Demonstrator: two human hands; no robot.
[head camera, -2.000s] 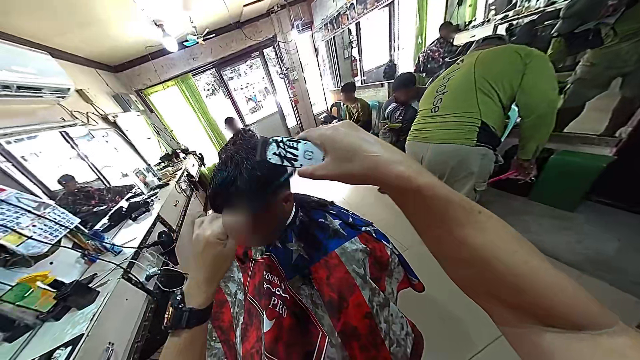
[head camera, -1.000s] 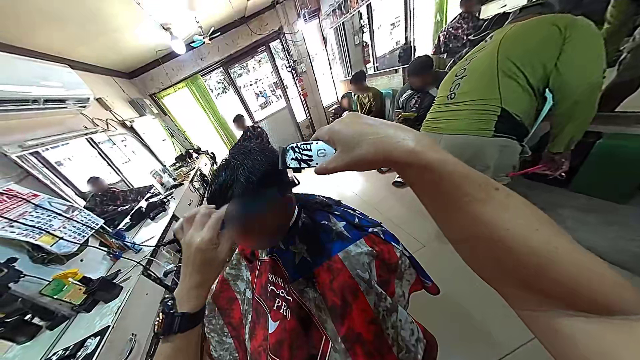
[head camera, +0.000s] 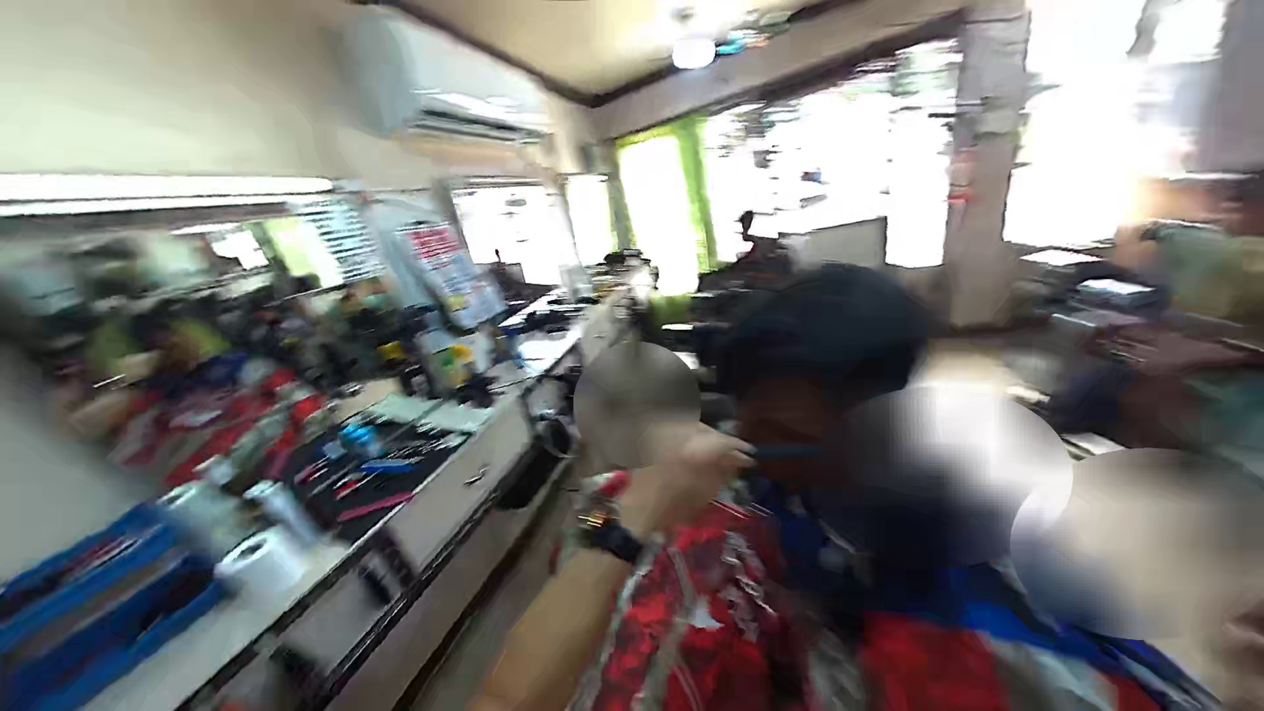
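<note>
The view is strongly blurred. A seated person's dark-haired head (head camera: 825, 326) is at the centre, above a red, white and blue barber's cape (head camera: 731, 592). My left hand (head camera: 696, 469), with a dark watch on the wrist, is raised beside the head. A thin dark strip runs from its fingers toward the neck; whether they grip it is unclear. A blurred skin-toned patch lies at the lower right edge; I cannot tell whether it is my right hand. The hair clipper cannot be made out.
To the left runs a long counter (head camera: 434, 513) with a dark mat of tools (head camera: 375, 469), a paper roll (head camera: 262, 563) and a blue tray (head camera: 109, 592) under a wall mirror (head camera: 178, 336). A wall air conditioner (head camera: 444, 79) hangs above. Blurred shapes stand at the right.
The view has swung far to the left. The clipper held in my right hand at the person's hair a second ago no longer shows there. My left hand remains beside the head.
</note>
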